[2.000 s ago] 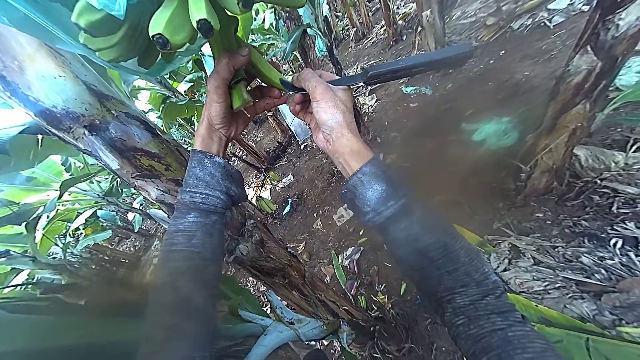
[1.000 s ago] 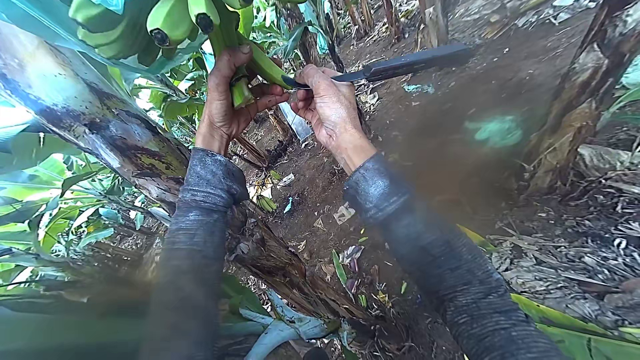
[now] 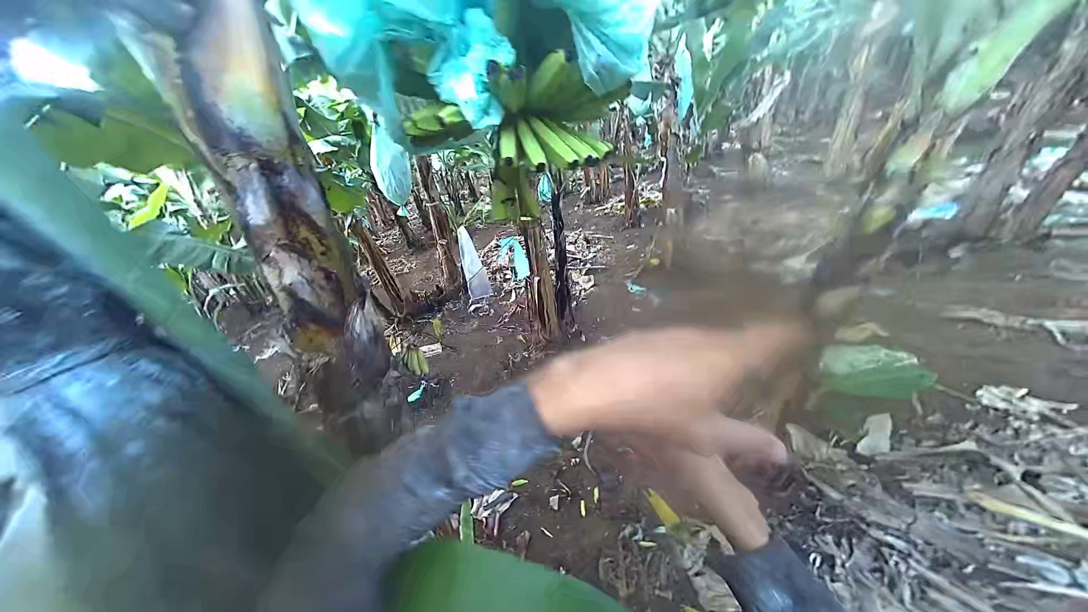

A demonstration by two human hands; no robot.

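My left hand, blurred, reaches across from the lower left in a dark sleeve. Under it and partly hidden, my right hand comes up from the lower right. The two overlap, and what either holds is unclear. A dark blurred streak rises beyond them at the right; whether it is the knife cannot be told. Above and to the left of both hands hangs a bunch of green bananas, with a cut-looking green stalk below. Blue plastic bagging is gathered around its upper part.
A thick banana trunk leans at the left. A large blurred dark blue form fills the lower left. Behind the bunch stands a brown stump. Dry leaf litter covers the ground at the right, near a green leaf piece.
Both hands have left the banana stalk, where the right one held a knife, and now overlap lower and farther right. The view has shifted widely, showing more of the bunch.
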